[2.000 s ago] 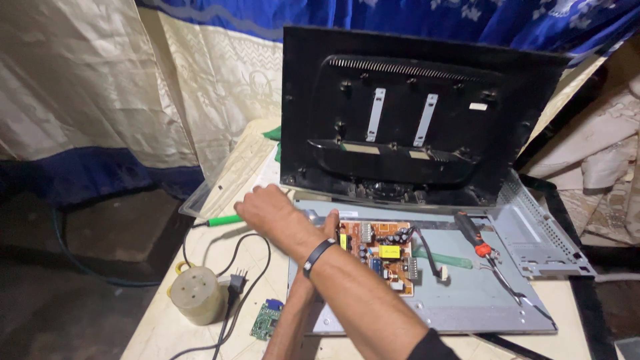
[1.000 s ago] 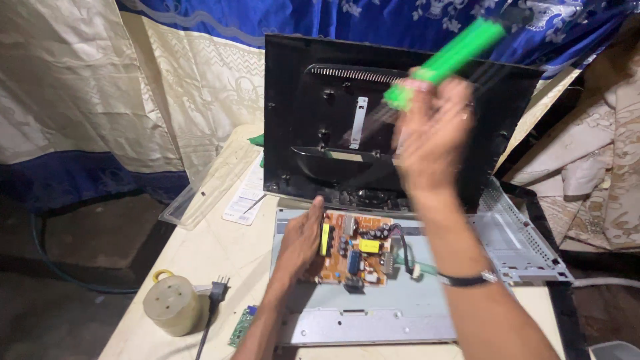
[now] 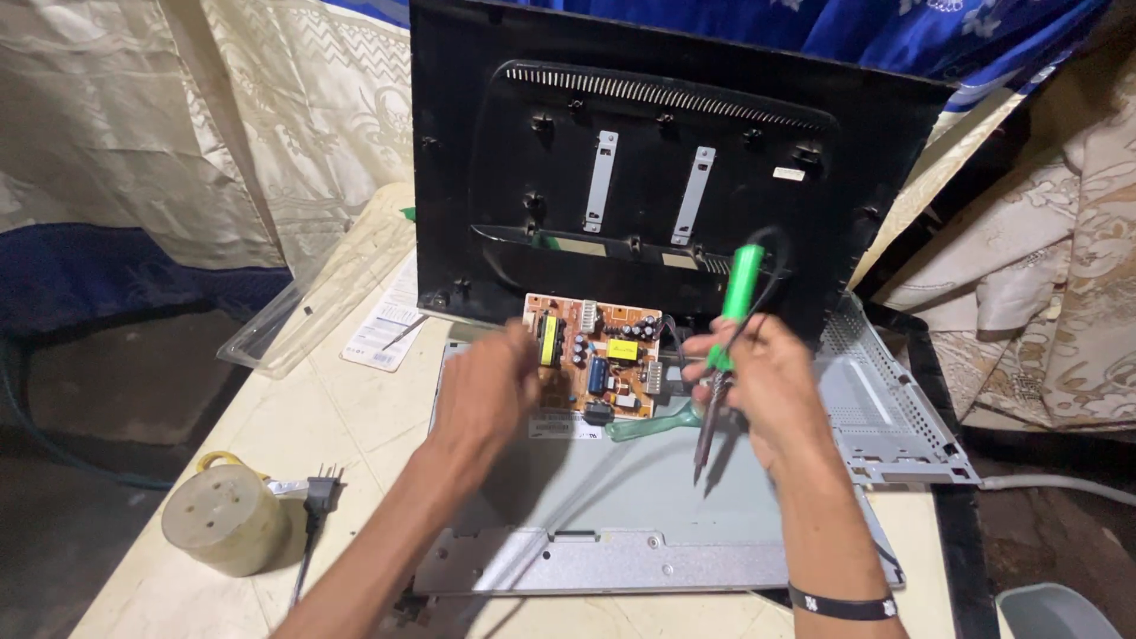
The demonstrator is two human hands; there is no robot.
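Note:
My left hand (image 3: 486, 390) grips the left edge of an orange-brown power supply circuit board (image 3: 568, 386), which is tilted up above the grey metal back of a display panel (image 3: 621, 497). In my right hand (image 3: 754, 382) is a soldering iron with a green handle (image 3: 742, 284), its dark tip pointing down over the panel, right of the board. The iron's black cord loops behind the handle. A green translucent strip (image 3: 652, 426) lies on the panel between the board and the iron.
A black plastic display back cover (image 3: 639, 204) stands behind the panel. A perforated metal bracket (image 3: 896, 408) lies at right. On the left are a round block with socket holes (image 3: 226, 519), a black plug (image 3: 322, 490), a clear plastic package (image 3: 293, 311) and a printed card (image 3: 386, 324). Curtains hang behind.
My right hand has picked up the soldering iron from the table's left side, raised it before the cover, then lowered it over the panel. The board is now lifted and tilted by my left hand.

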